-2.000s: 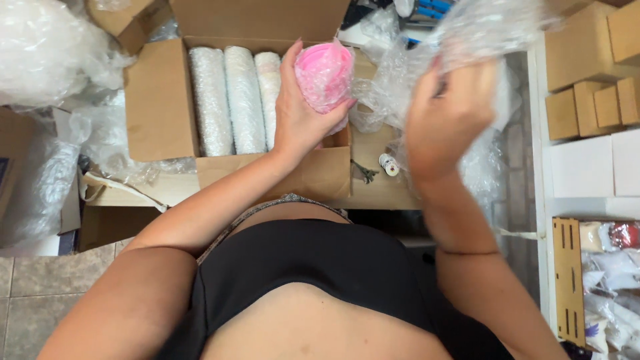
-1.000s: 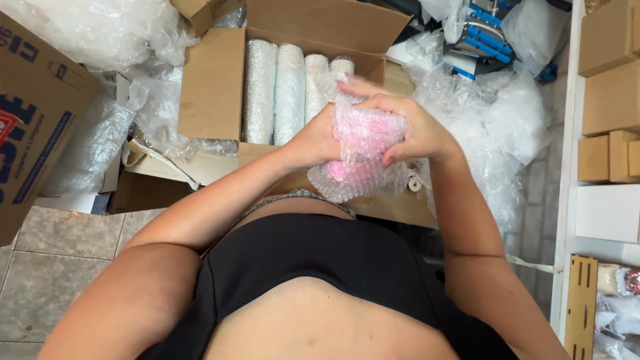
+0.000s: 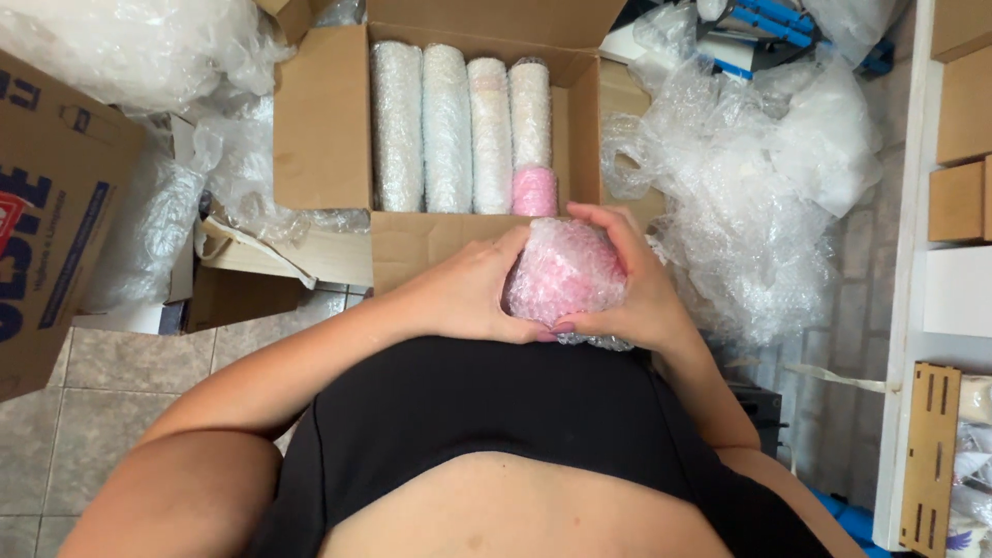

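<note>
A rounded pink item in bubble wrap (image 3: pixel 568 271) is held close to my body, between both hands. My left hand (image 3: pixel 484 291) cups its left side, and the fingertips of that hand reach under its lower edge. Around the right side curves my right hand (image 3: pixel 639 287), its thumb on the lower part of the wrap. Just beyond them stands an open cardboard box (image 3: pixel 322 116). Several white bubble-wrapped rolls (image 3: pixel 446 132) lie side by side in it, and a small pink wrapped piece (image 3: pixel 535 191) is at the near end of the rightmost roll.
Loose bubble wrap (image 3: pixel 744 170) is heaped right of the box, with more plastic wrap (image 3: pixel 139 46) at the upper left. A large printed carton (image 3: pixel 70 209) stands at the left. On the right, a white shelf (image 3: pixel 907 232) holds small cardboard boxes (image 3: pixel 961 101).
The pink item, bare of the outer bubble wrap in my left hand two seconds ago, is now covered by it. My right hand has come from the loose wrap to the item.
</note>
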